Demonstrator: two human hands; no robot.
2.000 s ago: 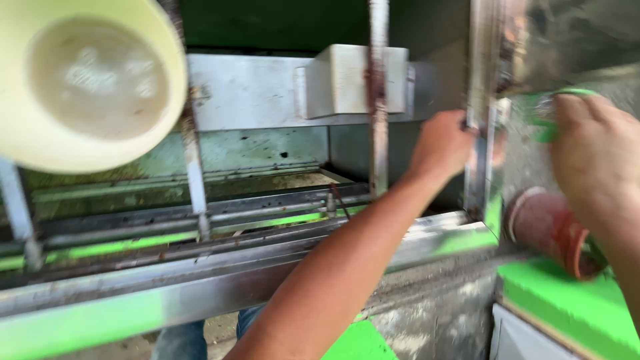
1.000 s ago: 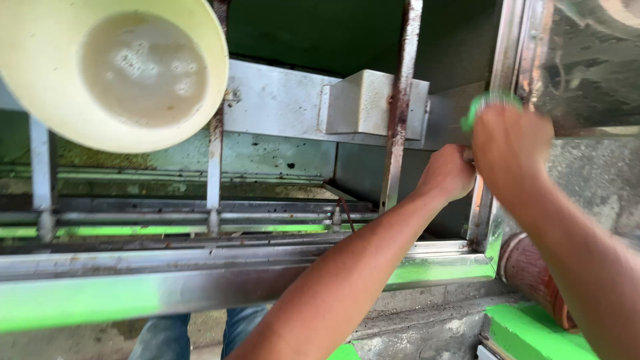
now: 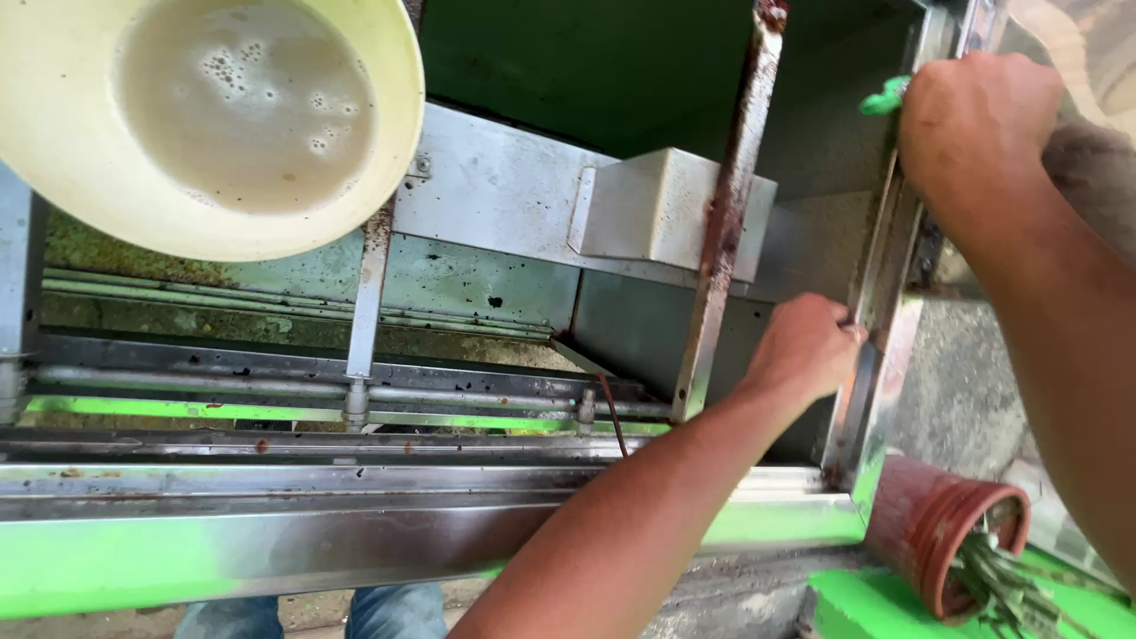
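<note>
My left hand grips the right-hand metal rail of a stainless steel frame, low on its inner side. Higher up, at the top of that same rail, my right hand is closed round a green scrubber, of which only a small part sticks out on the left. The rest of it is hidden in the fist. At the upper left a pale yellow plastic basin holds cloudy, bubbly water.
Rust-stained upright bars cross the frame's opening. Behind them is a metal box bracket. Gas pipes with valves run along the front, above the steel front edge. A terracotta-coloured pot with a plant lies tilted at the lower right.
My right hand has moved up along the right rail with the green scrubber, away from my left hand. My left hand stays on the rail.
</note>
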